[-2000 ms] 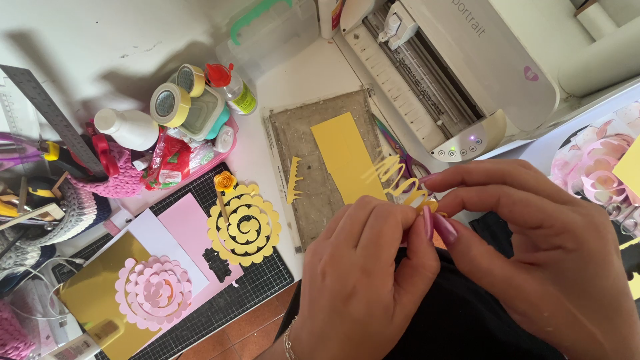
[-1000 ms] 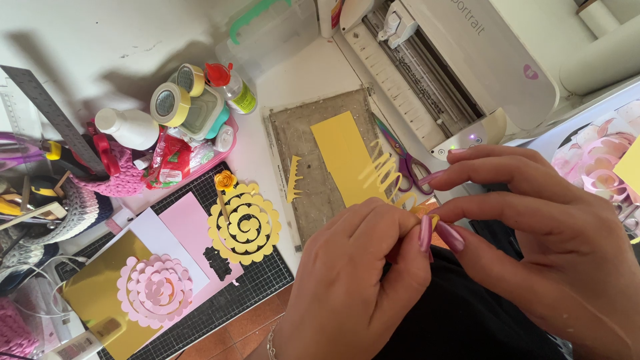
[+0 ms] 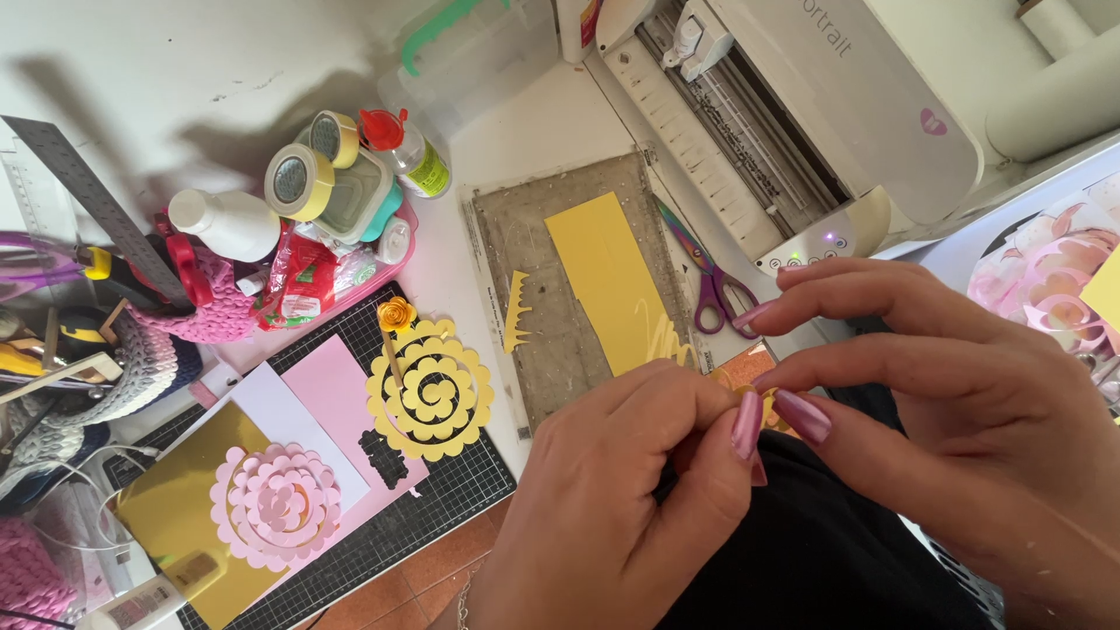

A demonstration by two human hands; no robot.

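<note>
My left hand [image 3: 630, 472] pinches a small piece of yellow paper [image 3: 766, 404], mostly hidden by the fingers. The thumb and fingertips of my right hand [image 3: 910, 385] touch the same piece from the right, the other fingers spread. Beyond the hands, a yellow cardstock sheet [image 3: 604, 271] and a jagged yellow scrap [image 3: 517, 315] lie on a worn cutting mat [image 3: 560, 376]. Purple-handled scissors [image 3: 710, 293] rest at its right edge. To the left are a yellow scalloped paper spiral [image 3: 472, 407], a pink one [image 3: 229, 516] and a small rolled orange-yellow paper flower on a stick [image 3: 396, 313].
A cutting machine [image 3: 840, 105] stands at the upper right. A glue bottle [image 3: 420, 162], tape rolls [image 3: 299, 182] and a white bottle [image 3: 224, 224] stand at the upper left, near a steel ruler [image 3: 92, 197]. Gold card [image 3: 188, 516] and pink paper [image 3: 328, 385] overlie a black gridded mat [image 3: 472, 490].
My right hand's fingers have lifted and spread, and the scissors' handles, covered two seconds ago, now show. The loose yellow paper curls near my hands have shifted lower and are partly behind my left hand.
</note>
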